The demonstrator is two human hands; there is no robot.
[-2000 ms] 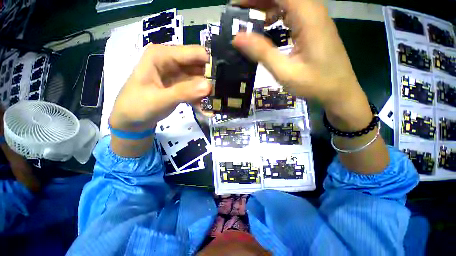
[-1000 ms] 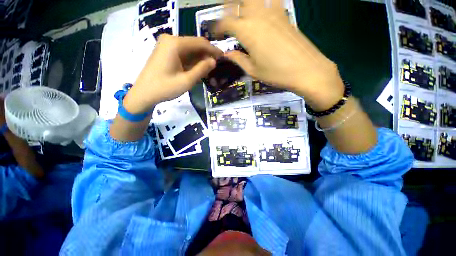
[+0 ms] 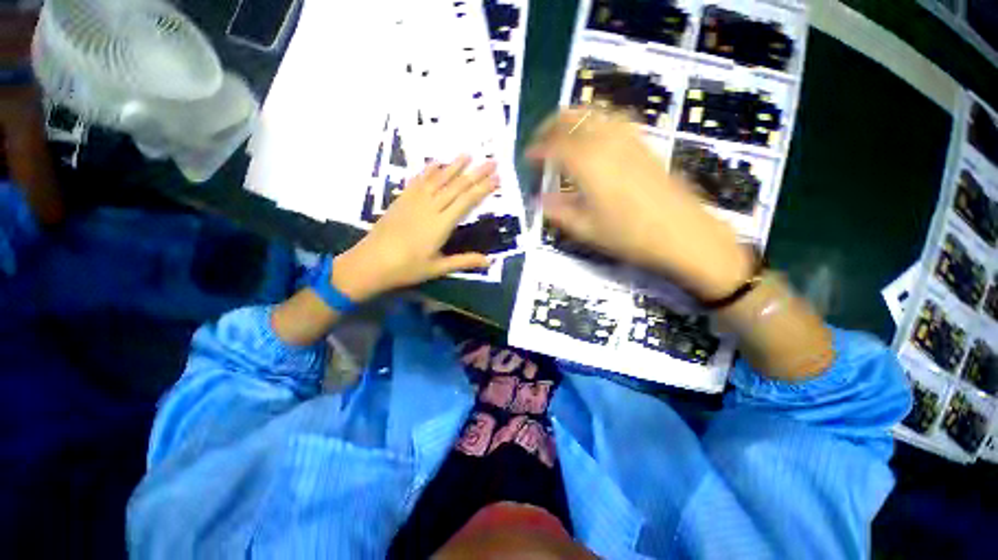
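My left hand (image 3: 421, 224) lies flat with spread fingers on a white liner sheet (image 3: 443, 107) that bears black shapes, left of the board tray. A black film piece (image 3: 485, 235) shows on the sheet beside my thumb. My right hand (image 3: 613, 197) is blurred over the left column of the white board tray (image 3: 525, 317), with thumb and index finger a little apart. Whether it holds something small cannot be told. Circuit boards (image 3: 731, 112) lie in the tray's two columns; my right hand hides part of the middle.
Plain white sheets (image 3: 328, 109) are stacked at the left. A white fan (image 3: 137, 55) and a dark phone (image 3: 263, 20) are at the upper left. Another person's arm (image 3: 27, 142) shows at the left edge. A second board tray (image 3: 930, 263) stands at the right edge.
The view has turned and shifted. The dark board my hands held up is no longer seen in them. My left hand has moved down onto the liner sheet; my right hand is over the tray.
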